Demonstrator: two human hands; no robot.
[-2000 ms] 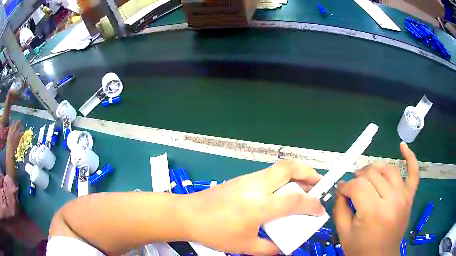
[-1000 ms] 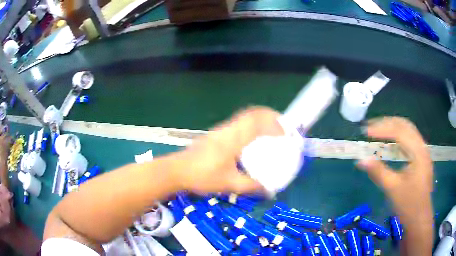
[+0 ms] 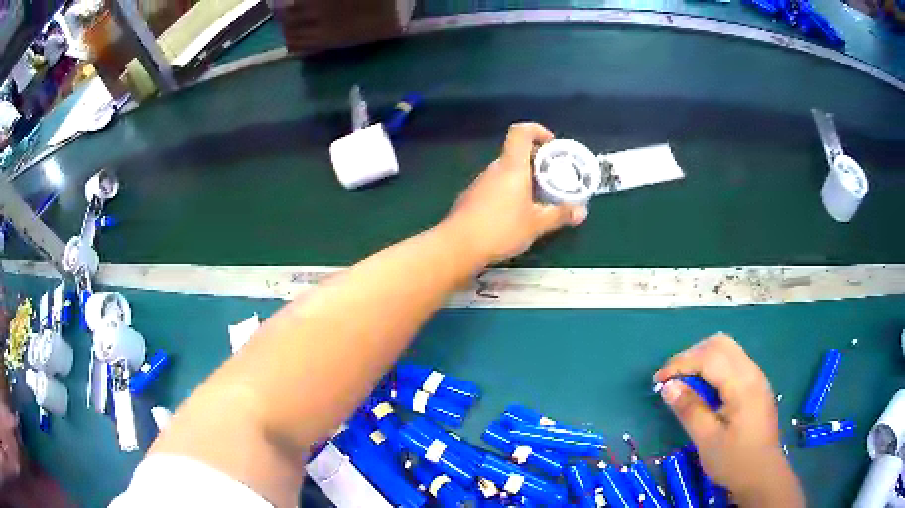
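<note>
My left hand is over the dark green belt, its fingers around a white fan head with a spoked opening. Its open handle points right and shows a speckled board near the head. My right hand is above the bench, fingers closed on a blue battery with a pale tip at the fingertips. A heap of blue batteries lies on the bench below, between my arms. My left forearm covers part of the bench.
On the belt are a white housing with a blue battery beside it, and another housing at right. More housings stand at left, near a partly visible person. A pale rail separates belt and bench.
My left hand has let go of the earlier housing, now further left on the belt, and holds another one. My right hand has moved down from the rail and taken a battery. Belt items shift left.
</note>
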